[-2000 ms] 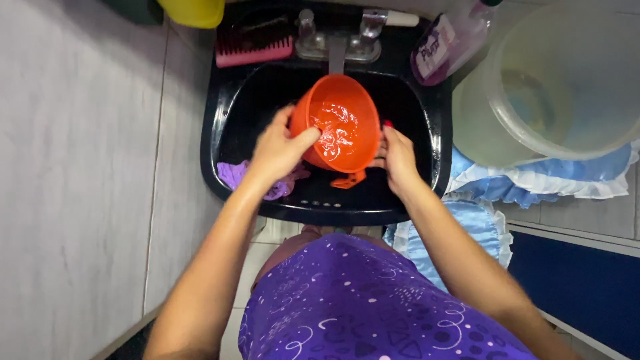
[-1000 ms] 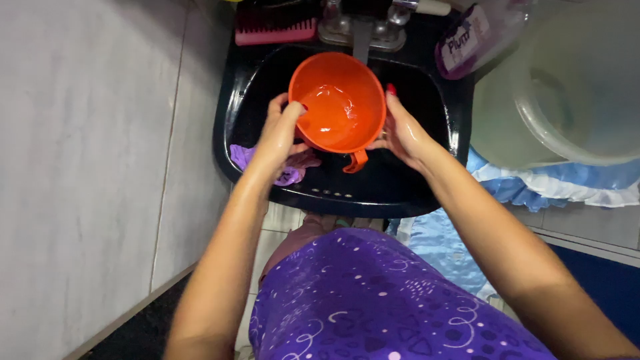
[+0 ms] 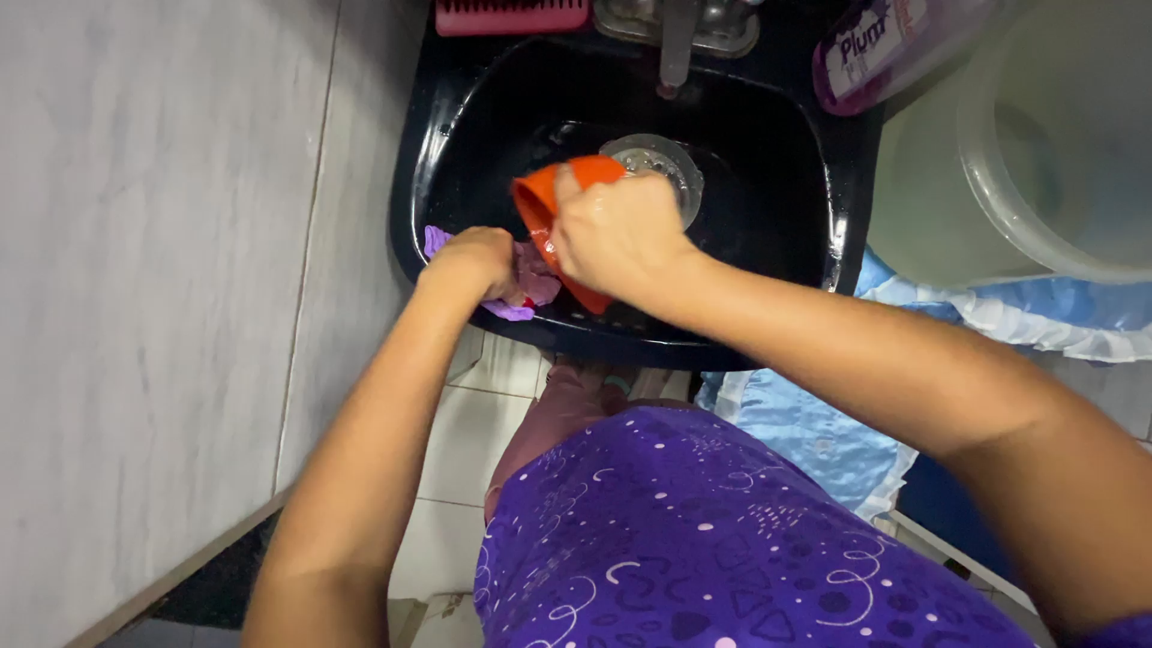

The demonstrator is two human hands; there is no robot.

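Note:
An orange plastic cup [image 3: 535, 200] is tipped on its side over the black basin [image 3: 765, 216], its opening turned left toward the cloth. My right hand [image 3: 621, 220] grips it from above by its side or handle; which one cannot be told. On the basin's front left edge lies a wet purple cloth [image 3: 538, 277], and my left hand [image 3: 477, 261] is closed on it. A round drain strainer [image 3: 670, 175] with bubbles shows in the basin behind my right hand. Above it hangs the metal faucet spout [image 3: 677, 54].
A pink comb [image 3: 513, 16] lies at the basin's back left. At the back right is a bottle of purple liquid [image 3: 859, 63]. A large translucent bucket [image 3: 918, 189] stands to the right, by light blue ruffled fabric [image 3: 810, 432]. A grey wall [image 3: 162, 270] borders the left.
Both hands held the cup upright with water in it; now it is tipped in my right hand alone. My left hand has let go of it and moved onto the purple cloth.

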